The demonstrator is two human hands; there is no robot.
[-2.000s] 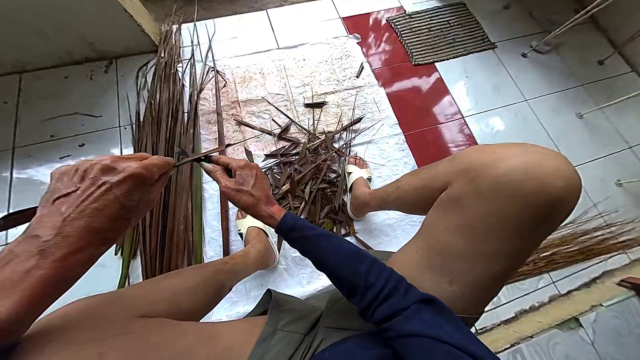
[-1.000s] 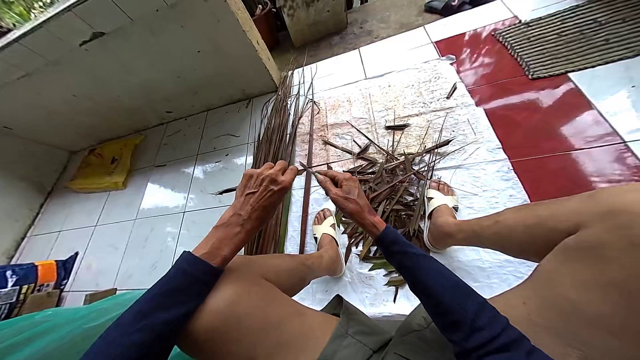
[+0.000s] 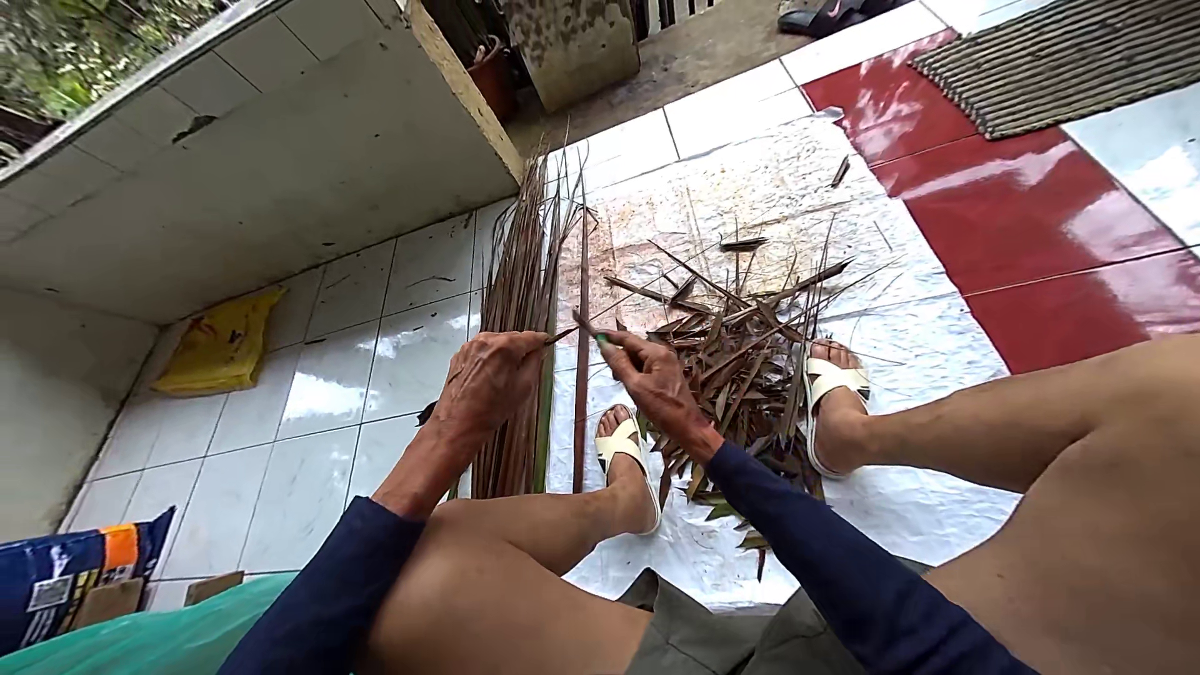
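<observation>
My left hand (image 3: 492, 380) pinches a thin brown palm-leaf strip whose short end shows at the fingertips. Close by on the right, my right hand (image 3: 652, 380) holds a small knife (image 3: 586, 326), its blade tip pointing up and left; part of the handle shows green at the fingers. A thin midrib passes near the blade. Under and beyond my left hand lies a long bundle of brown palm leaves (image 3: 516, 281). One long leaf strip (image 3: 581, 412) lies beside it. A heap of cut leaf pieces (image 3: 741, 375) sits between my sandalled feet.
A white plastic sheet (image 3: 900, 323) covers the tiles under the heap. A yellow plastic bag (image 3: 220, 345) lies by the low wall (image 3: 309, 141) at left. A blue printed sack (image 3: 75, 572) and green plastic (image 3: 187, 628) are at lower left. A ribbed mat (image 3: 1069, 61) lies upper right.
The view has swung left, most strongly before the middle frame. Since one second ago, my hands have drawn slightly apart and the knife blade shows more plainly.
</observation>
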